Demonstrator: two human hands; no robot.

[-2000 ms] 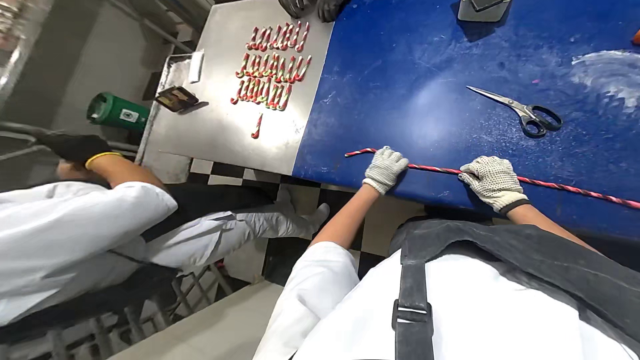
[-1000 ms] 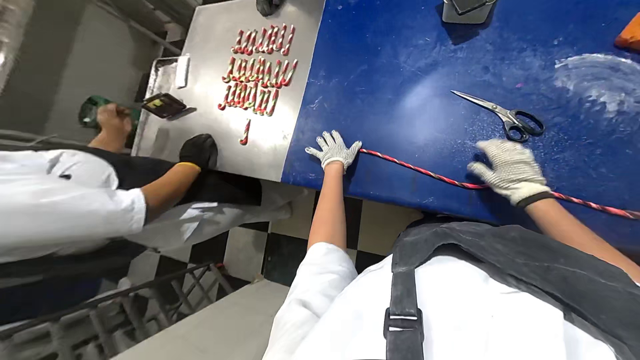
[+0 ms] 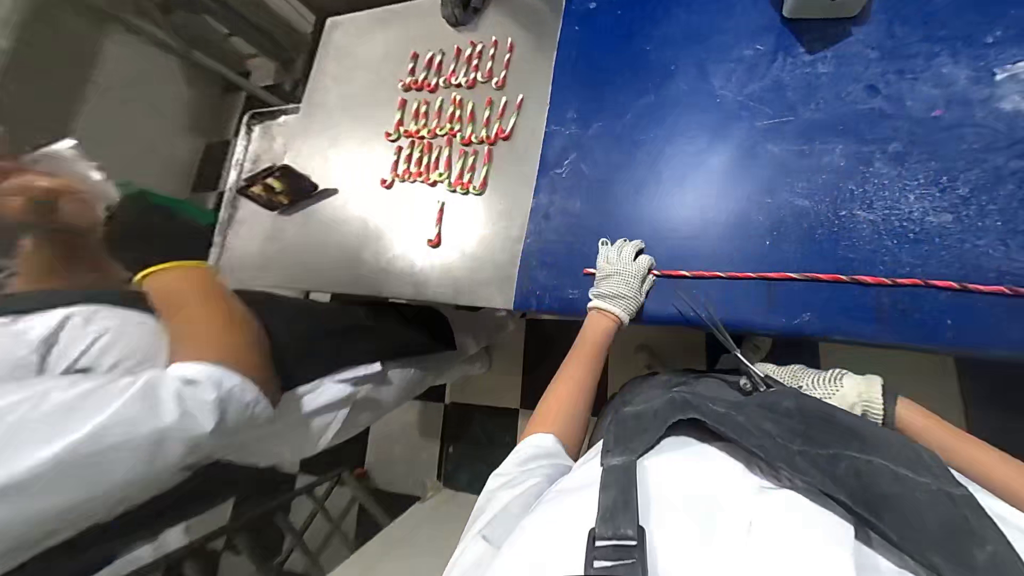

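A long rope of red, white and dark twisted candy (image 3: 840,278) lies along the front of the blue tabletop (image 3: 680,160). My left hand (image 3: 622,276), in a dotted knit glove, rests on the rope near its left end, its fingers closed over it; a short tip sticks out to the left. My right hand (image 3: 824,388), gloved too, is below the table edge, close to my apron, and holds the scissors (image 3: 732,346) with the blades pointing up and left, slightly blurred. The apron hides part of the scissors' handles and of my right fingers.
Several candy canes (image 3: 452,116) lie in rows on the steel tabletop (image 3: 360,240) at left, one (image 3: 437,224) apart below them. A dark tray (image 3: 278,188) sits near its left edge. A co-worker (image 3: 200,344) stands at left. A grey object (image 3: 822,6) is at the far edge.
The scissors lay on the blue table in both earlier frames; now my right hand has them below the table edge. My left hand, spread at the rope's end one second ago, is closed over it.
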